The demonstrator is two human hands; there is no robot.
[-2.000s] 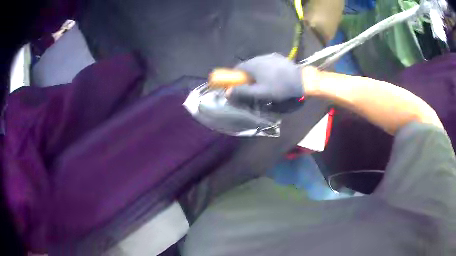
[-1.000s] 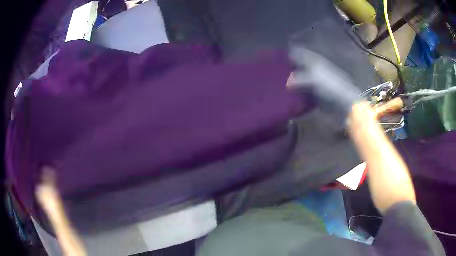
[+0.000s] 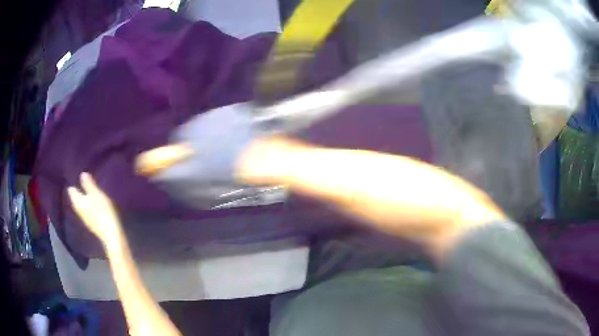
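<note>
The purple garment (image 3: 138, 157) lies spread over the padded ironing table (image 3: 256, 272). My right hand (image 3: 217, 144), in a grey glove and blurred, is closed on the steam iron, whose wooden handle end (image 3: 161, 159) sticks out to the left. The iron's silver body (image 3: 243, 197) is on or just over the garment; I cannot tell if it touches. My bare left hand (image 3: 93, 207) is at the garment's left part, fingers apart, flat on or just above the cloth.
A whitish steam hose (image 3: 407, 62) runs from the iron to the upper right. A blurred yellow strap (image 3: 305, 33) hangs over the garment's far side. Dark grey cloth (image 3: 476, 131) covers the table's right part. More purple cloth (image 3: 575, 256) is at the right edge.
My right hand has moved from the table's right side to the left over the garment and now holds the iron. The hose and yellow strap have swung left. My left hand is slightly higher.
</note>
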